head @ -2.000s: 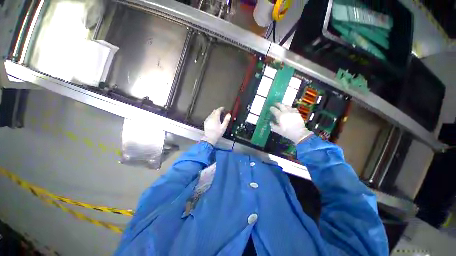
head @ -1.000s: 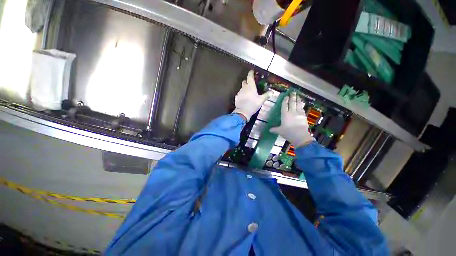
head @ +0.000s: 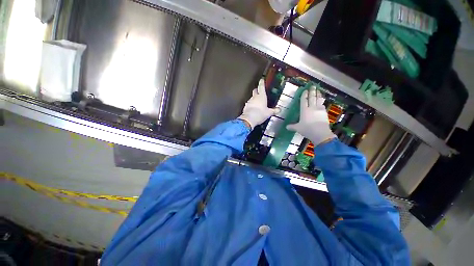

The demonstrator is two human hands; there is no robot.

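Observation:
The main circuit board (head: 267, 136) lies on the conveyor, with white blocks, orange-copper coils and dark cylinders. A long green strip (head: 282, 143) lies across it over the white blocks. My gloved right hand (head: 313, 115) lies flat with fingers extended on the strip's upper part and the board beside it. My gloved left hand (head: 258, 107) is at the board's left edge, fingers pointing up and thumb towards the white blocks. Neither hand visibly grips anything.
Silver conveyor rails (head: 228, 23) run along both sides. Small green pieces (head: 378, 92) sit on the far rail. A black bin (head: 349, 31) with green strips (head: 400, 49) stands beyond. A white packet (head: 61, 70) lies on the conveyor at left.
Over two seconds, my left hand has moved from the near rail up to the board's left edge. My right hand has moved up along the strip. The camera view has also shifted.

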